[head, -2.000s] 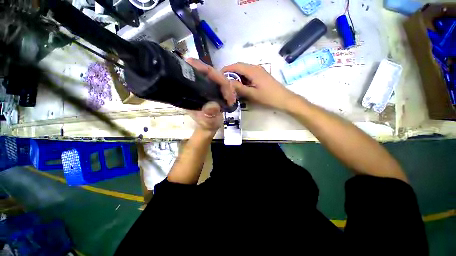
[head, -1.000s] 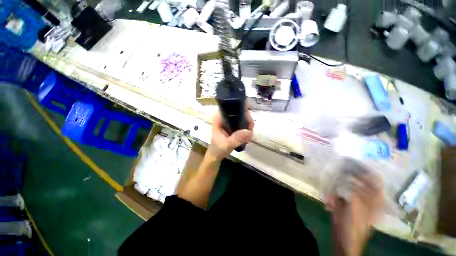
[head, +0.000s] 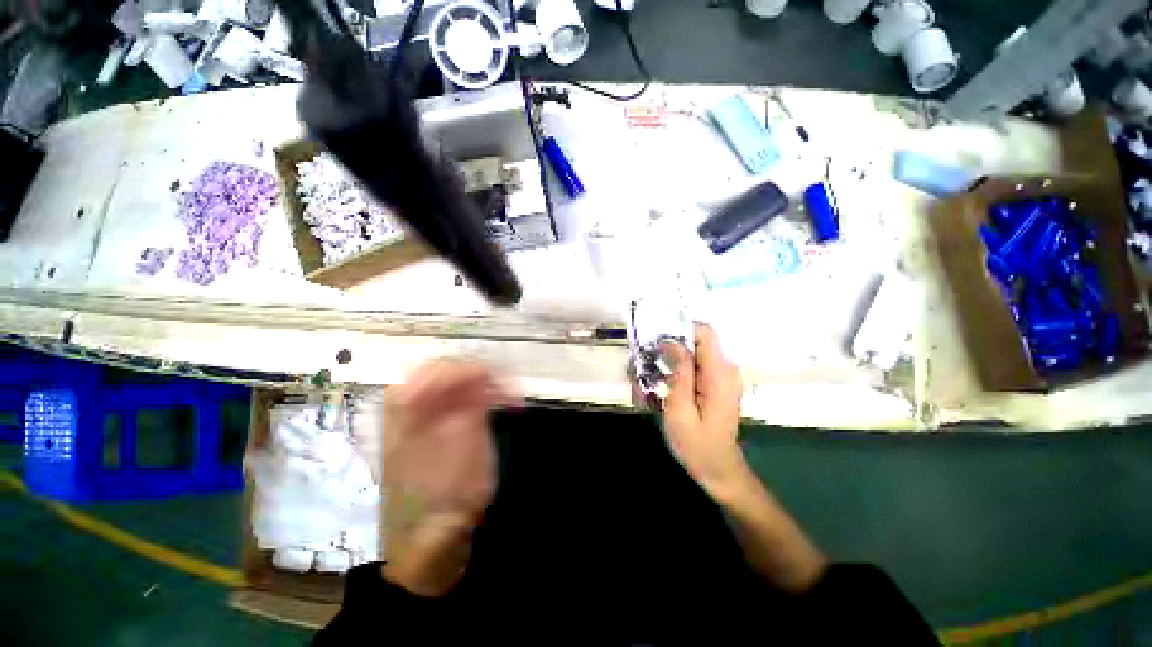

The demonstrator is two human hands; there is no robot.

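Observation:
My right hand [head: 705,411] grips a white device housing [head: 660,331] at the bench's front edge, with dark parts showing inside it. The housing is slightly blurred. My left hand [head: 440,461] is blurred, in front of the bench edge and above the open carton; nothing can be made out in it, and its finger position is unclear. The black electric screwdriver [head: 423,183] hangs tilted over the bench, above and to the right of my left hand, with no hand on it.
A carton of small white parts [head: 339,209], grey metal box [head: 524,158] and pink-purple parts [head: 228,217] lie left. Black object [head: 744,216], loose blue cylinder [head: 821,212], white piece [head: 889,316] and carton of blue cells [head: 1049,284] lie right. White-filled carton [head: 313,487] stands below the bench.
My left hand has let go of the screwdriver and moved back toward me; the screwdriver hangs free. My right hand has come from the right to the bench's front middle. The view has turned.

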